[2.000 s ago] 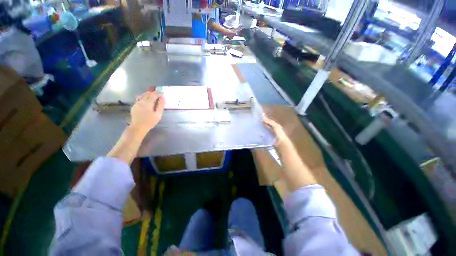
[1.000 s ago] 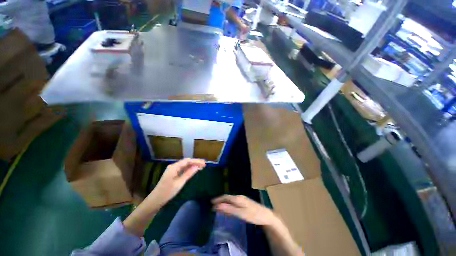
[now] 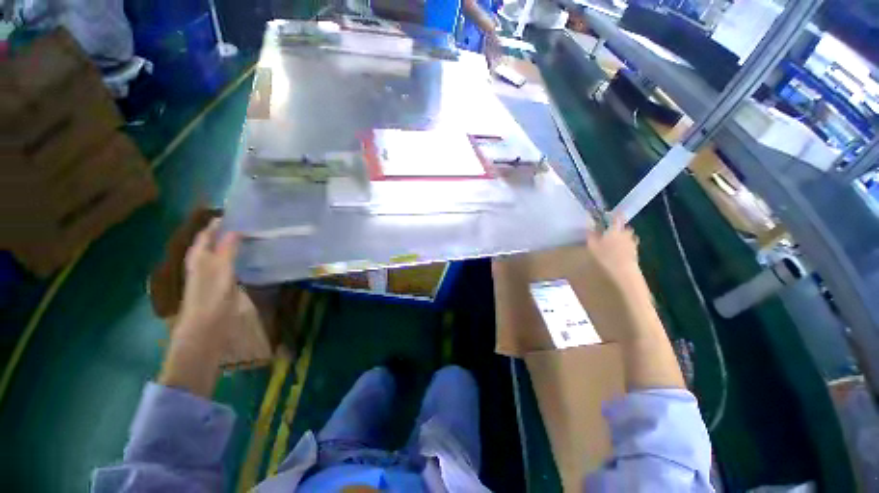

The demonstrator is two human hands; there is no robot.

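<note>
The silver turntable plate (image 3: 386, 236) lies in front of me. My left hand (image 3: 212, 265) is at its near left corner, and my right hand (image 3: 614, 252) is at its near right corner; both fingers hold the edge. On the plate a white blister card (image 3: 426, 154) covers the red nest (image 3: 367, 157), whose red rim shows at the sides. Small metal clamps (image 3: 518, 164) sit beside the nest. I cannot see any product under the card.
A printed white card (image 3: 565, 314) lies on brown cardboard (image 3: 520, 323) at the right. A brown carton (image 3: 249, 332) stands on the floor under the plate's left side. A metal post (image 3: 665, 178) rises beside the line. Another person's hand (image 3: 491, 46) is at the far side.
The turntable has turned, bringing a card-covered nest to the near side. My hands have moved from above my lap up to the plate's two near corners.
</note>
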